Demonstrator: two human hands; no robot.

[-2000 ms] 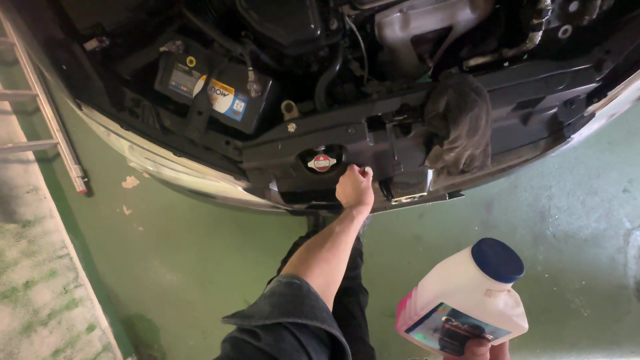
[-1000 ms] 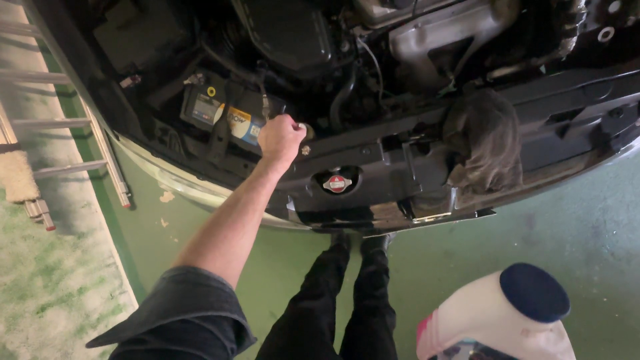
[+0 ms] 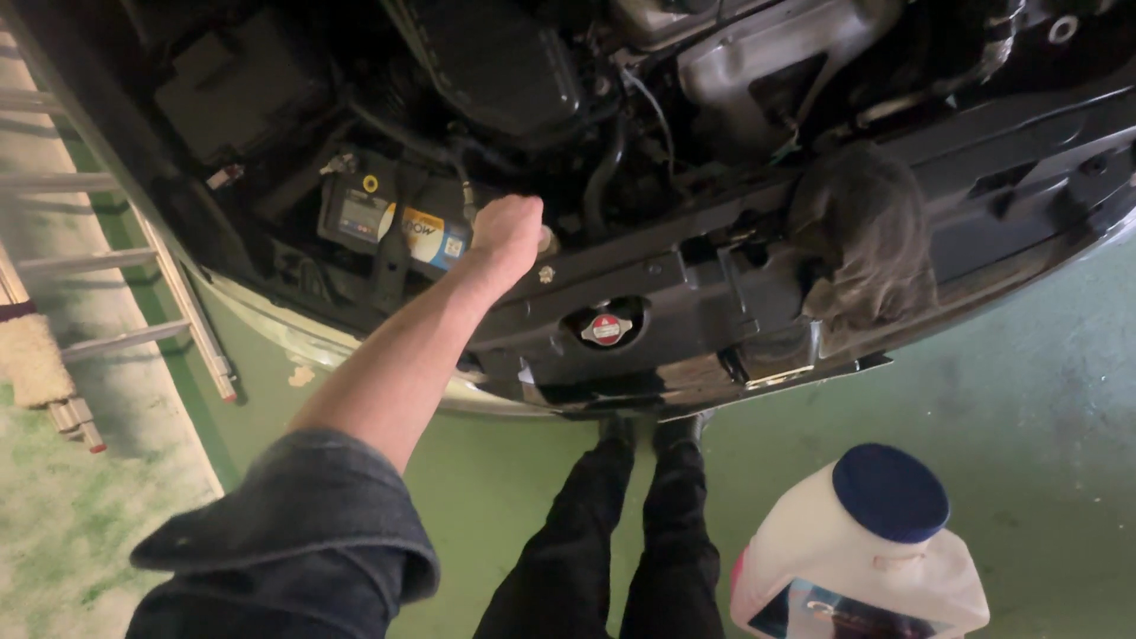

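Observation:
My left hand point(image 3: 510, 235) is over the front of the car's engine bay, at the right end of the car battery point(image 3: 399, 213). Its fingers are curled, and whether they hold something is hidden. Just beside the hand a small round fitting point(image 3: 548, 241) shows in part. Lower right of it, the radiator cap point(image 3: 606, 329), metal with a red centre, sits in an opening of the black front panel point(image 3: 674, 311). A white plastic jug point(image 3: 852, 568) with a dark blue cap and pink liquid is at the lower right. My right hand is out of view.
A dark cloth point(image 3: 865, 240) is draped over the front panel. Hoses and the engine lie behind. An aluminium ladder point(image 3: 182, 302) and a fleecy pad point(image 3: 34, 359) are at the left. My legs stand close to the front bumper.
My left hand has moved from beside the radiator cap leftward to the round fitting by the battery. My right hand, earlier seen on the jug, has left the view. The view has shifted.

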